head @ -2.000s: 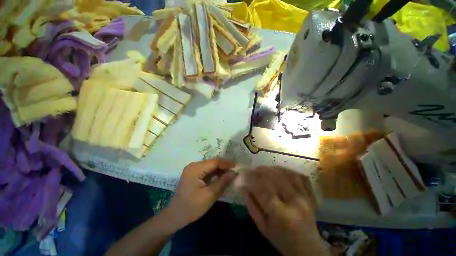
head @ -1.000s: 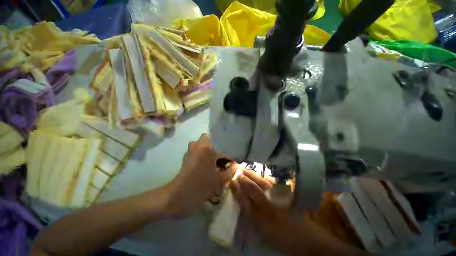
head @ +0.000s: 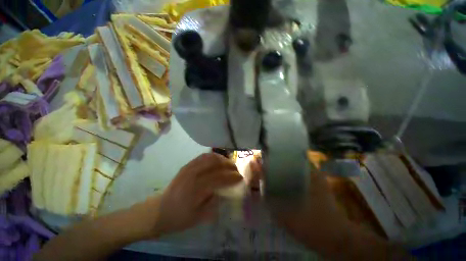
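My left hand (head: 196,188) is bent at the near side of the lit sewing spot, with its fingers closed on a blurred pale yellow strip (head: 232,191). My right hand (head: 311,214) is blurred and partly hidden behind the pale curved arm of the sewing machine (head: 283,137). Its fingertips show in the bright light beside the strip; whether they grip it cannot be told. A small purple patch shows below them. The needle and presser foot are mostly hidden by the machine head.
Yellow strips (head: 56,176) lie in a row at left, with white-faced strips (head: 110,148) beside them. A fanned pile of sewn strips (head: 125,66) lies behind. Purple strips (head: 18,227) are at far left. Brown-orange, white-faced strips (head: 391,188) lie right. A thread (head: 416,102) crosses the machine head.
The view has moved closer to the machine head, which now looms larger. My hands have gone from the table's front edge to the lit sewing spot. The strip's hanging end has moved and blurred.
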